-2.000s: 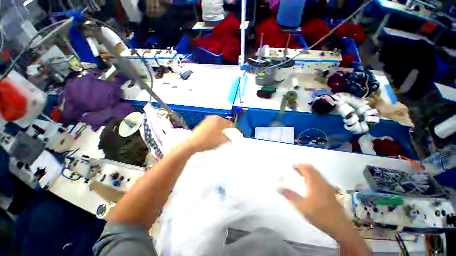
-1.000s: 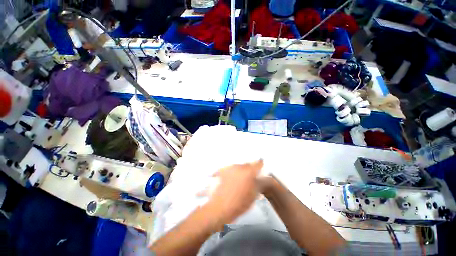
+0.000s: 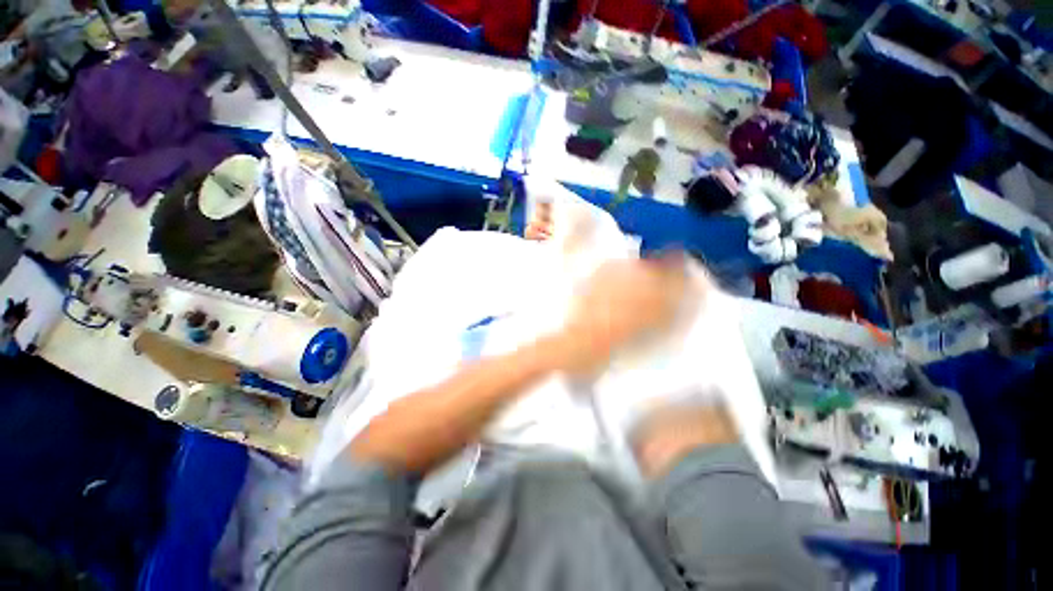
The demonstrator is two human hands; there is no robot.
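White cloth (image 3: 450, 277), overexposed, is spread and bunched across the table and in front of my body. My left hand (image 3: 641, 306) is blurred and closed on a raised part of the cloth, right of centre. My right forearm goes up under the cloth, which hides most of my right hand. A few fingertips (image 3: 539, 222) show at the cloth's far edge; they seem to be my right hand's, and their grip cannot be made out. A small blue patch (image 3: 483, 335) shows amid the cloth.
A sewing machine with a blue handwheel (image 3: 325, 353) stands at left, beside a striped cloth bundle (image 3: 318, 231) and dark green cloth (image 3: 214, 237). At right are another sewing machine (image 3: 872, 433) and a parts tray (image 3: 843, 360). A metal pole slants down at left.
The hands, together over the cloth a second ago, have moved apart. The left hand has moved right and up with cloth. Cloth now covers the right hand and part of the forearm. The view has shifted.
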